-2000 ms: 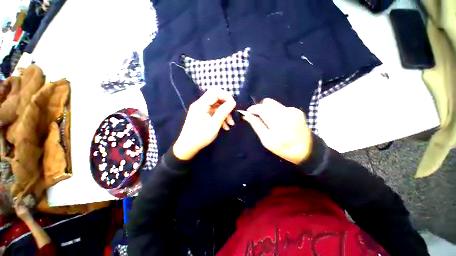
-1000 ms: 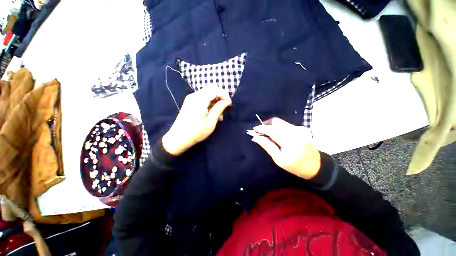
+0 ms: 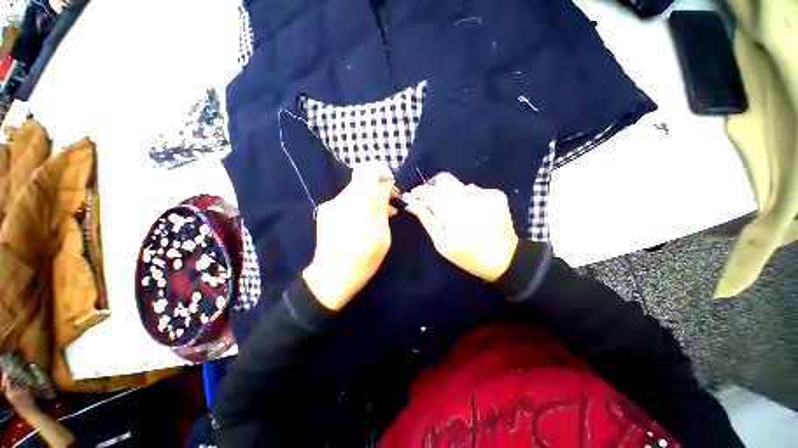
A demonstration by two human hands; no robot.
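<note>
A navy padded vest (image 3: pixel 350 39) lies spread on the white table, its gingham lining (image 3: pixel 372 131) showing at the neckline. My left hand (image 3: pixel 354 227) pinches the navy cloth just below the neckline. My right hand (image 3: pixel 464 223) is beside it, fingertips together and nearly touching the left fingertips. A thin needle-like glint (image 3: pixel 422 175) shows at the right fingertips. A pale thread (image 3: pixel 295 164) loops over the vest left of my left hand. What lies between the fingertips is too small to tell.
A dark red round tub (image 3: pixel 188 276) with white pieces stands left of the vest, below a shiny packet (image 3: pixel 191 131). Brown garments (image 3: pixel 52 236) lie far left, near another person's arm (image 3: pixel 35 420). A black phone (image 3: pixel 709 63) and beige cloth (image 3: pixel 761 157) are right.
My hands moved apart one second ago, the right holding a needle-like sliver away from the cloth. Now the right hand has come back up and left to meet the left fingertips.
</note>
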